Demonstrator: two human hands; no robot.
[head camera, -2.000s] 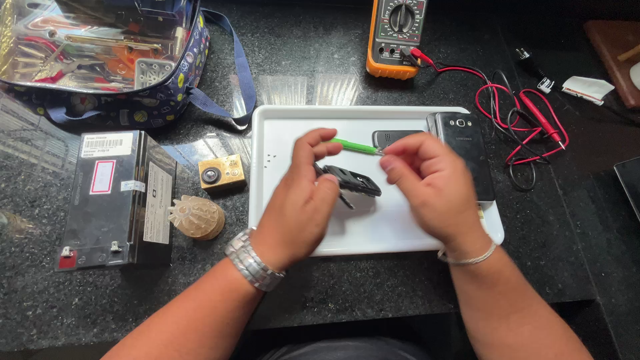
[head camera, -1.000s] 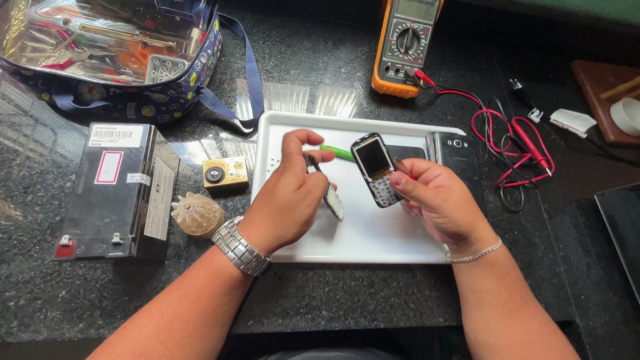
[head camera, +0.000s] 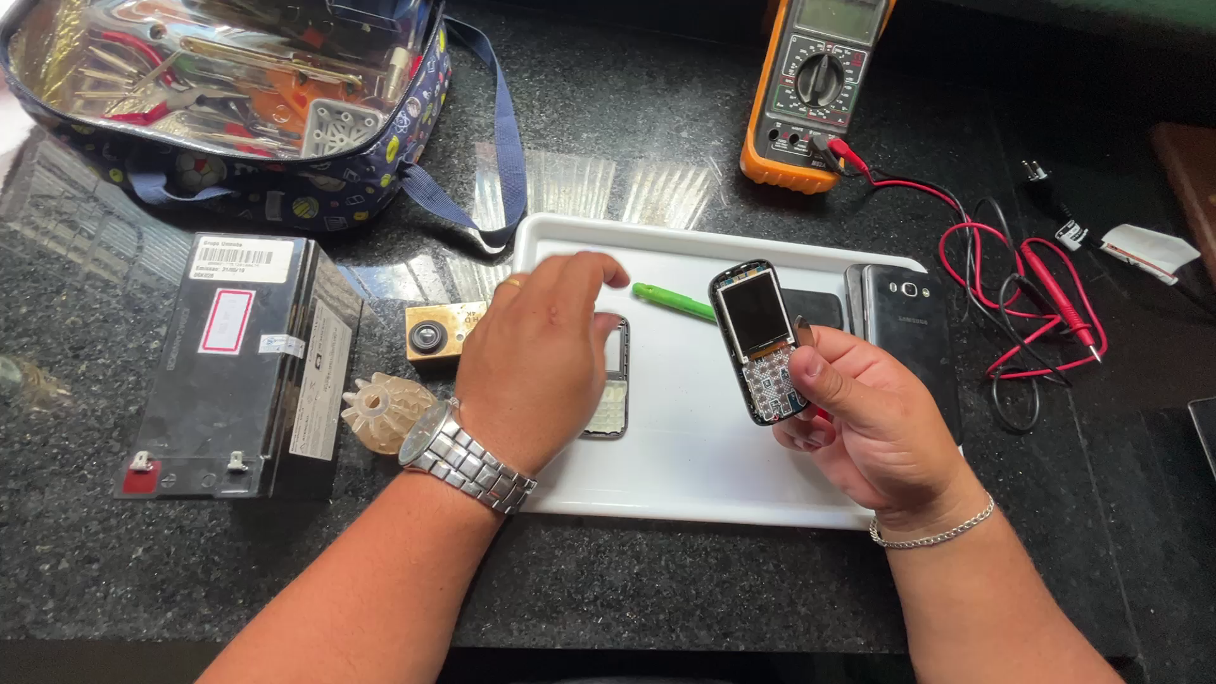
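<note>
My right hand (head camera: 855, 408) holds an opened keypad phone (head camera: 760, 332) above a white tray (head camera: 703, 484); its screen and bare keypad board face up. The phone's front cover (head camera: 616, 399) lies on the tray, partly behind my left hand (head camera: 546, 351). The fingers of that hand are curled over the cover; whether they touch it cannot be told. A green pen-like tool (head camera: 670, 299) rests between the cover and the held phone. Behind the phone a dark flat part (head camera: 812, 309) lies on the tray, beside a black smartphone (head camera: 907, 323).
A black battery (head camera: 228, 380), a gold action camera (head camera: 437, 332) and a beige finned piece (head camera: 385, 408) stand left of the tray. Behind are a clear-topped tool bag (head camera: 313, 180) and an orange multimeter (head camera: 817, 85). Its red and black leads (head camera: 1007, 285) lie coiled at right.
The front cover, in my left hand a second ago, is now down on the tray. My right hand still holds the opened phone, which was tilted edge-on two seconds ago.
</note>
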